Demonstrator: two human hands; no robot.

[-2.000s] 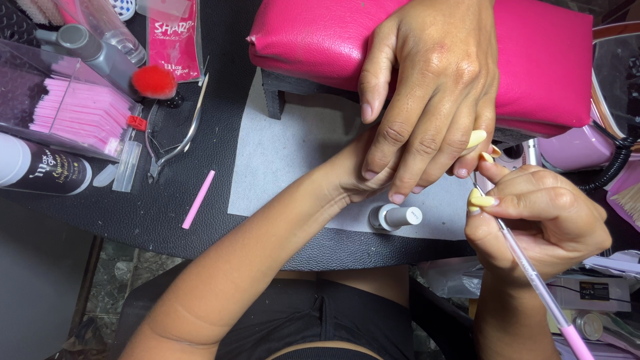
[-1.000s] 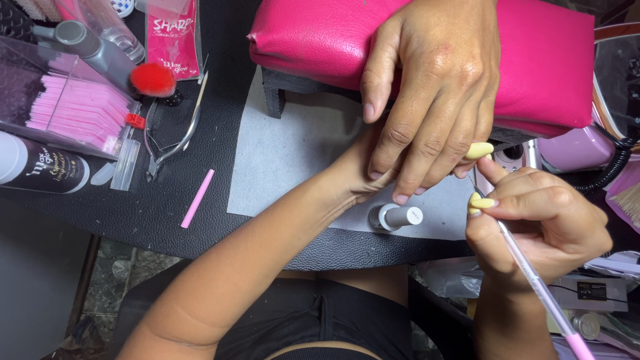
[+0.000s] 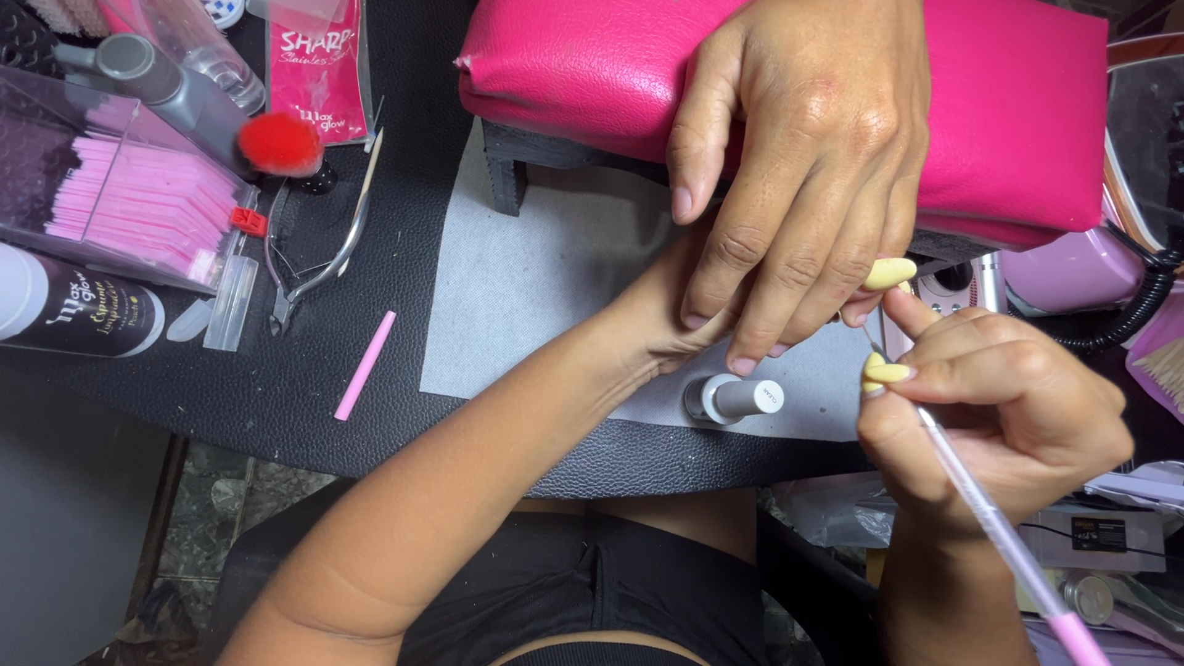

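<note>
Most of my left hand (image 3: 680, 319) is hidden beneath another person's hand (image 3: 814, 157); a fingertip with a long yellow nail shows beside that person's fingers, which my hand supports. That person's hand drapes over a pink cushion (image 3: 573, 65), palm down. Between its yellow-nailed fingertips, my right hand (image 3: 990, 398) pinches a fine nail brush (image 3: 985, 509) with a clear and pink handle. The thin brush tip points at the other person's fingertips, where contact is hard to tell. A grey-capped polish bottle (image 3: 731, 399) stands just below the joined hands.
Cuticle nippers (image 3: 319, 268) and a pink stick (image 3: 365, 365) lie at left on the black table. Beyond them are a clear box of pink files (image 3: 139, 203), a dark bottle (image 3: 83, 305) and a red fluffy brush (image 3: 280, 144). A coiled black cord (image 3: 1142, 296) hangs at right.
The yellow-nailed fingertip of my left hand has shifted slightly down and right beside the other person's fingers. My right hand keeps nearly the same place with the brush.
</note>
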